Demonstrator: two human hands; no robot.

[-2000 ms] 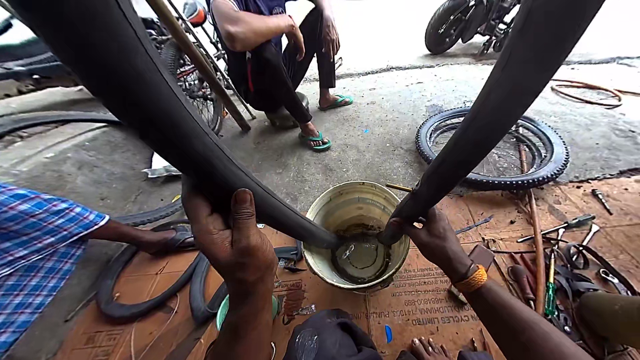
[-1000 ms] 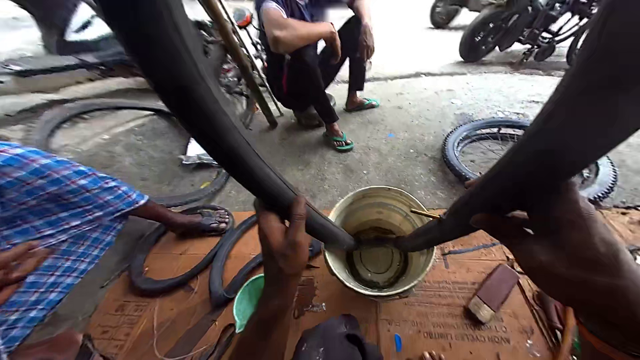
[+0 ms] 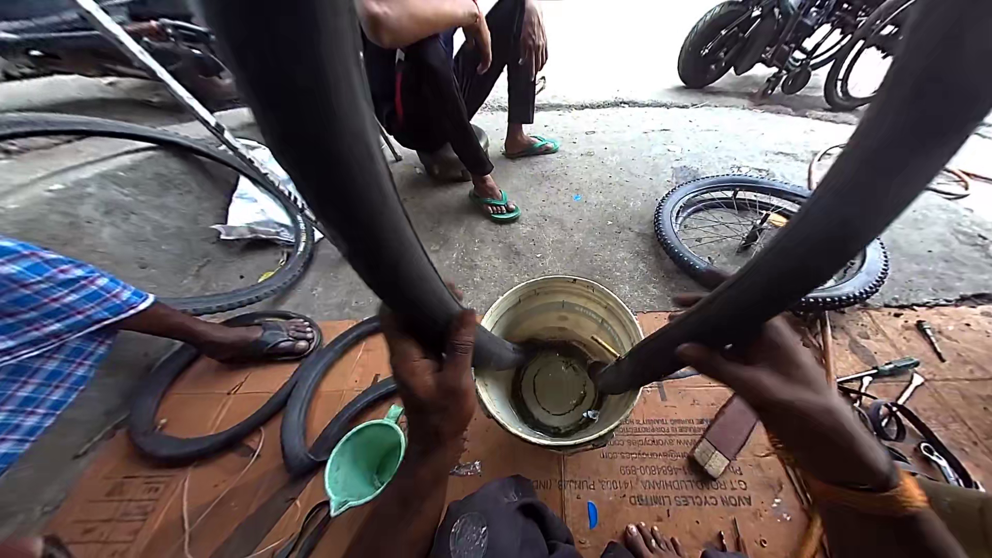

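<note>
A large inflated black rubber inner tube (image 3: pixel 349 178) loops up past the top of the view, its lower part dipping into a round plastic bucket (image 3: pixel 559 288) of murky water. On the left side of the tube my left hand (image 3: pixel 434 364) is closed, just outside the bucket's rim. My right hand (image 3: pixel 763 364) holds the right side from beneath, thumb along the rubber. A green plastic jug (image 3: pixel 364 461) stands left of the bucket. A flat block (image 3: pixel 725 435), perhaps a brush, lies right of it.
Printed cardboard (image 3: pixel 643 473) covers the ground. Limp tubes (image 3: pixel 182 446) lie left beside a person's sandalled foot (image 3: pixel 279 339). A spoked bicycle wheel (image 3: pixel 670 225) and tools, including a screwdriver (image 3: pixel 891 367), are at right. Another person sits ahead, with green flip-flops (image 3: pixel 504 213).
Both hands stay on the tube. The right hand, beside the bucket two seconds ago, was farther out one second ago and is nearer the bucket again now.
</note>
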